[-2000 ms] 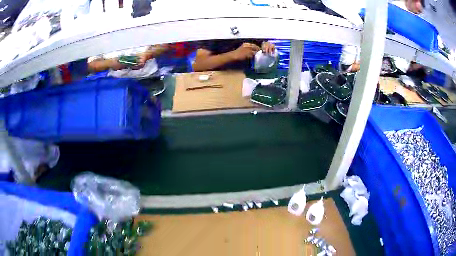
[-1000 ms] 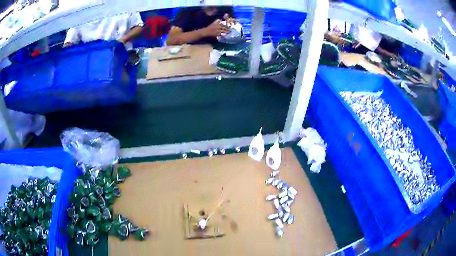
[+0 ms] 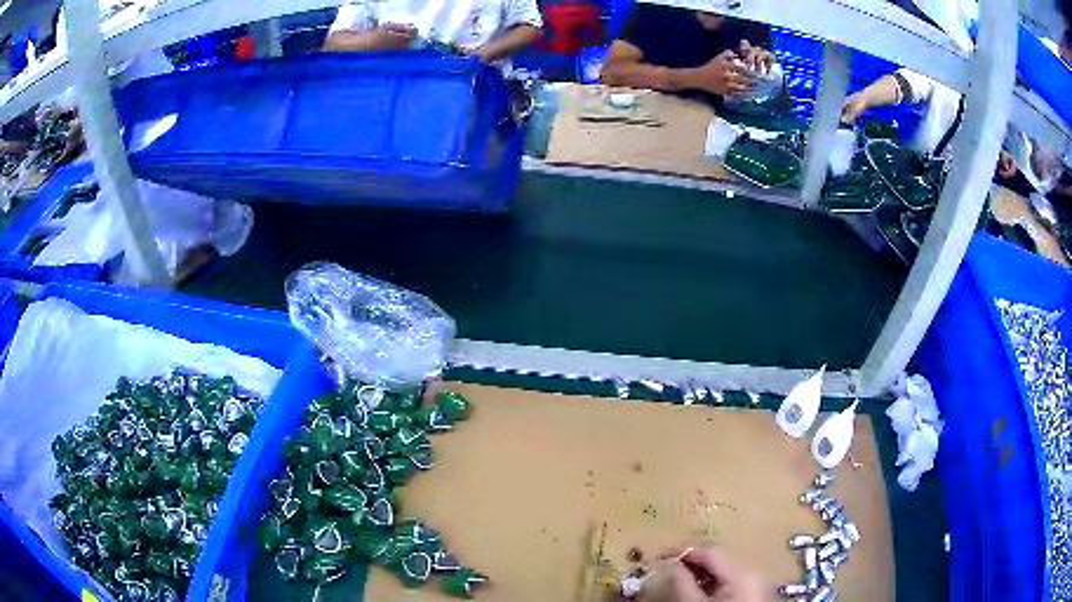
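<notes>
My right hand (image 3: 699, 579) is at the bottom edge, cut off and blurred. Its fingertips are closed on a thin stick (image 3: 672, 555) beside a small white blob (image 3: 632, 583) on a small cardboard piece (image 3: 596, 564). My left hand is not in view. The tan cardboard mat (image 3: 529, 470) lies under them. Small silver cylinders (image 3: 832, 535) lie in a loose column right of my hand. Green moulded parts (image 3: 341, 470) with pale rims are heaped at the mat's left edge, and more green parts (image 3: 153, 470) fill the lined blue crate.
Two white glue bottles (image 3: 817, 417) stand at the mat's upper right, beside crumpled white tissue (image 3: 913, 429). A clear plastic bag (image 3: 370, 323) lies behind the green heap. A blue crate (image 3: 323, 124) is across the bench. Silver pieces (image 3: 1040, 353) fill the right crate. People work opposite, behind metal posts (image 3: 958, 200).
The view has turned left, so the bench things sit further right and more of the left crate shows. My right hand has come in at the bottom, over the stick and small cardboard piece.
</notes>
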